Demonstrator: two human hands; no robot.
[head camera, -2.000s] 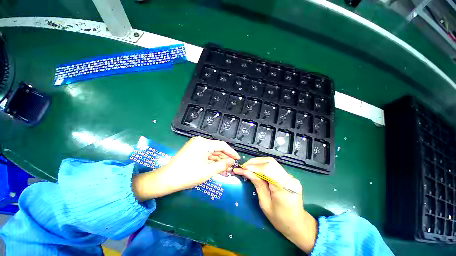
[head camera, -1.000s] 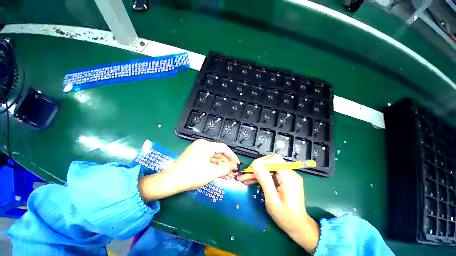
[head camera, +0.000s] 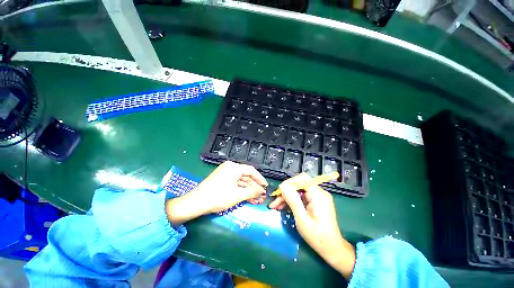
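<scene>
My left hand (head camera: 239, 183) pinches a tiny dark component (head camera: 267, 193) at its fingertips, mostly hidden by the fingers. My right hand (head camera: 304, 202) holds a thin yellow tool (head camera: 315, 181) like a pen, its tip at the component; whether it touches cannot be told. A blue backing sheet (head camera: 270, 237) with rows of tiny white pads at its left and middle lies under both hands, partly covered by my left hand and wrist. A black tray (head camera: 365, 160) with a grid of pockets holding small shiny parts lies just beyond my hands.
A blue strip of white pads (head camera: 151, 101) lies at the back left. A fan (head camera: 17, 104) and a dark square box (head camera: 58, 138) stand far left. A tall black tray stack (head camera: 451, 197) stands at the right. White specks dot the green bench. A metal upright (head camera: 132, 39) rises behind.
The camera view has shifted, so the bench things sit lower in the picture. The yellow tool's back end has swung and now points up to the right. Both hands stay close together over the sheet.
</scene>
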